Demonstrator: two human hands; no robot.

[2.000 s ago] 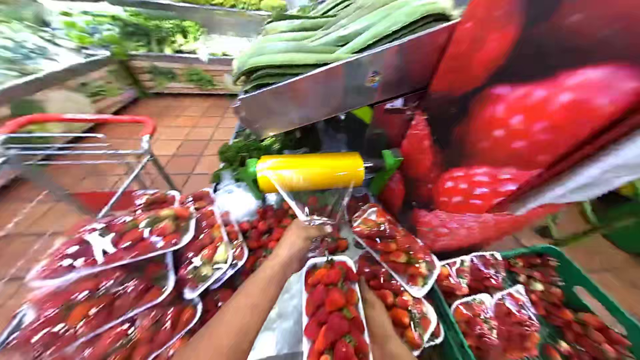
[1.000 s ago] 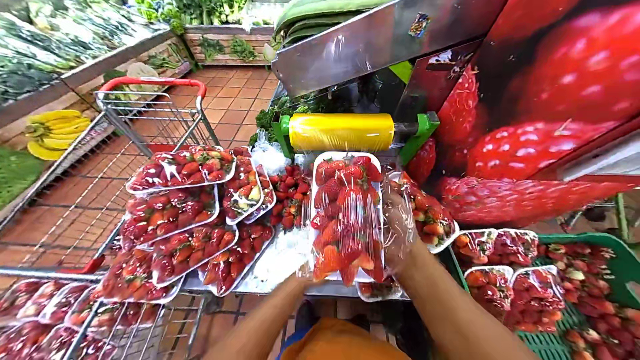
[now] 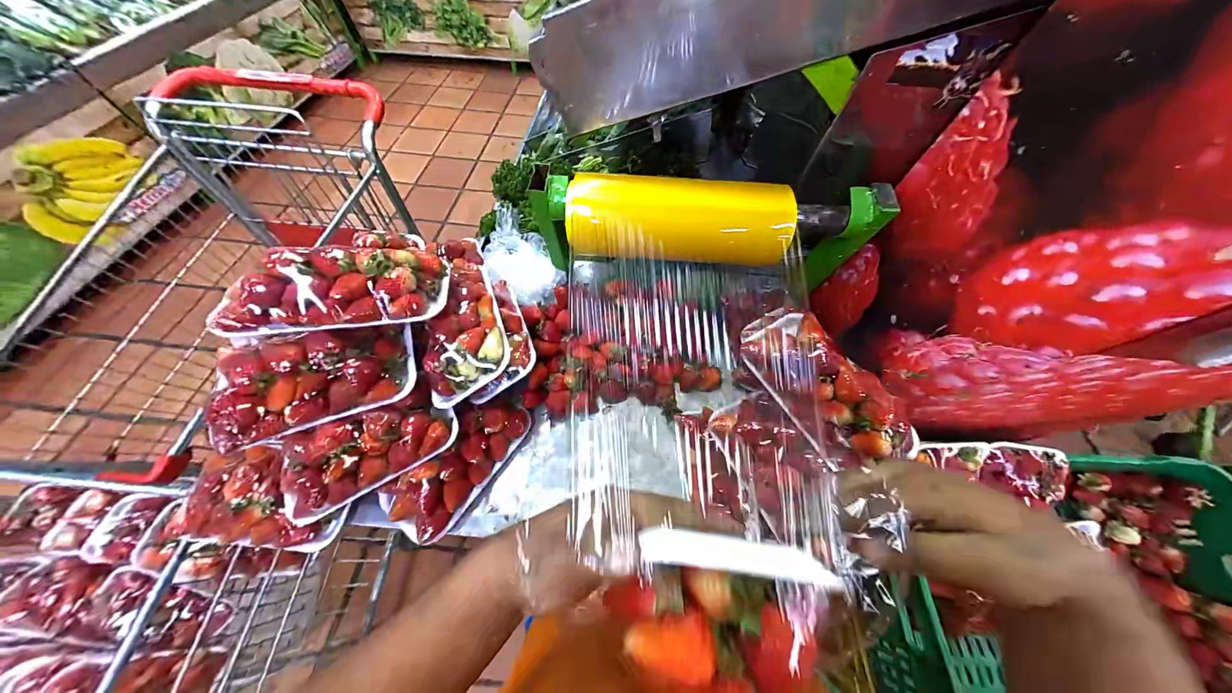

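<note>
A sheet of clear plastic film (image 3: 626,452) stretches from the yellow roll (image 3: 681,219) on its green-ended holder down to a white tray of strawberries (image 3: 707,640) close to my body. My left hand (image 3: 587,549) is at the tray's left side, partly seen through the film. At the right, my right hand (image 3: 972,539) has its fingers in the bunched film edge near the tray's corner. The tray is tilted, with its white rim toward the roll. Loose strawberries (image 3: 616,371) lie behind the film on the work surface (image 3: 539,462).
Wrapped strawberry trays (image 3: 327,289) are stacked at the left, beside a wire shopping cart (image 3: 265,82). More wrapped trays (image 3: 847,395) lie at the right, near a green crate (image 3: 1145,467) of strawberries. A metal panel (image 3: 731,48) rises behind the roll. Bananas (image 3: 77,183) are at far left.
The strawberry tray, upright before the roll a second ago, is now lower and closer to my body. Film now spans from the roll to it. Both hands have moved down with it.
</note>
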